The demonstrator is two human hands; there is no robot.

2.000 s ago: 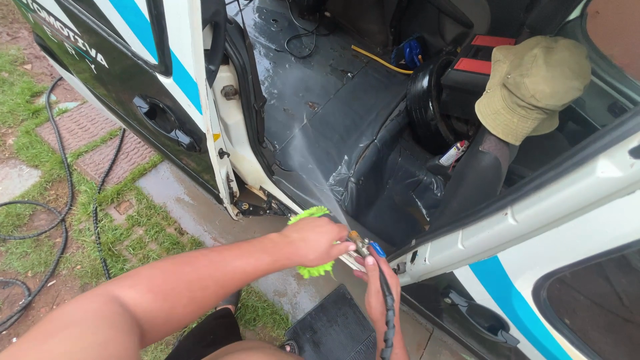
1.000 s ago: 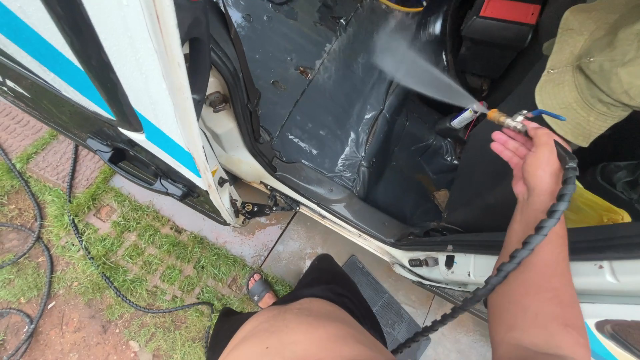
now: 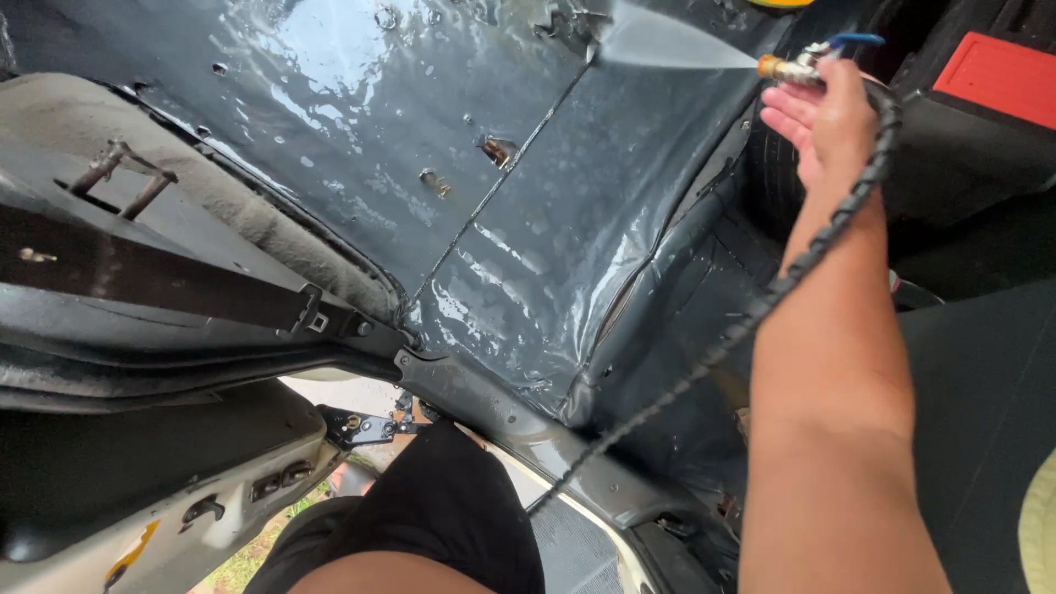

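At the upper right, my right hand [image 3: 833,124] holds a brass spray nozzle [image 3: 771,68] with a metal ball valve [image 3: 804,69] and its blue lever [image 3: 854,40]. A fan of water leaves the nozzle toward the left and strikes the wet black vinyl floor covering [image 3: 528,206] of the vehicle. From the valve, a spiral-wrapped black hose [image 3: 825,239] loops over my right wrist and runs down to the door sill. Cut holes with metal parts [image 3: 497,152] show beside a seam in the covering. My left hand is out of view.
The open door [image 3: 247,503] and its hinge arm [image 3: 363,425] are at the lower left, above which runs a seat belt [image 3: 148,272]. The door sill [image 3: 511,421] crosses below the floor. A red-topped black box [image 3: 998,78] stands at the right, and part of a khaki hat [image 3: 1041,528] shows lower right.
Two seconds ago both hands were at the nozzle, near a green fuzzy mitt; now only my right hand holds it, farther inside the vehicle. The view has moved in over the floor.
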